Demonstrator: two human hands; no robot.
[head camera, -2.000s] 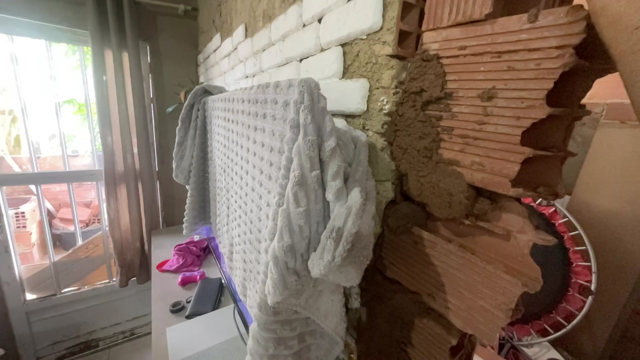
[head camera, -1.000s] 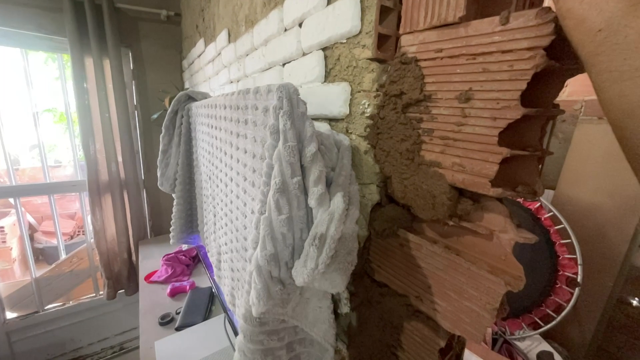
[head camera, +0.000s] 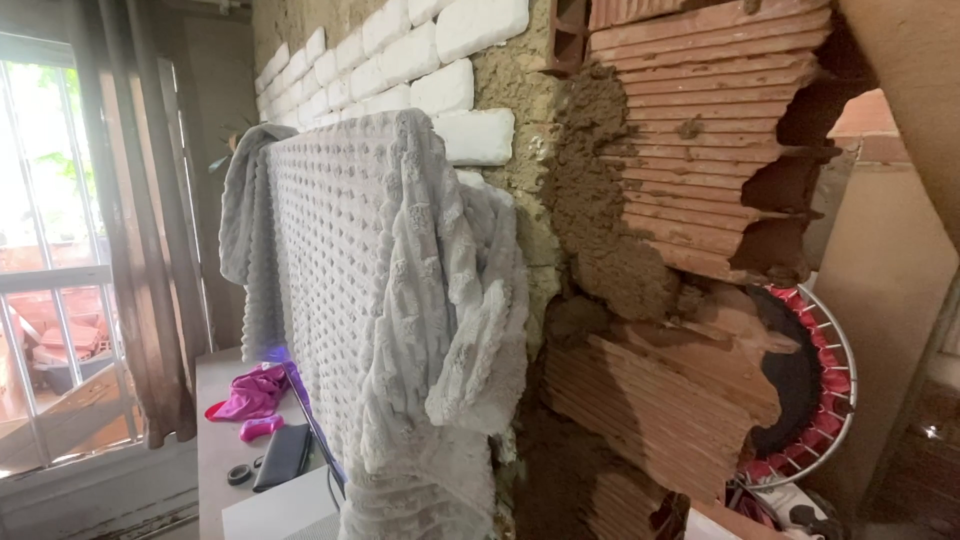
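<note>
Neither my left hand nor my right hand shows in the head view. A grey textured blanket (head camera: 337, 247) is draped over a wide upright object beside the wall, with bunched folds (head camera: 457, 300) at its near end. White brick-shaped facing pieces (head camera: 472, 137) cover part of the wall behind it. To the right, broken hollow clay bricks (head camera: 705, 142) with ragged open ends form the wall's edge, and brown mortar (head camera: 589, 157) lies rough along them. A lower clay brick (head camera: 652, 390) sits tilted.
At left, a desk (head camera: 214, 450) holds pink cloth (head camera: 253, 394), a pink game controller (head camera: 261, 428), a dark case (head camera: 283, 457) and a tape roll (head camera: 239, 474). A brown curtain (head camera: 142, 225) hangs by the barred window. A small trampoline (head camera: 795, 375) stands behind the broken wall.
The view has shifted slightly. A tan surface has come in at the upper right; what it belongs to cannot be told. The blanket and bricks stay as they were.
</note>
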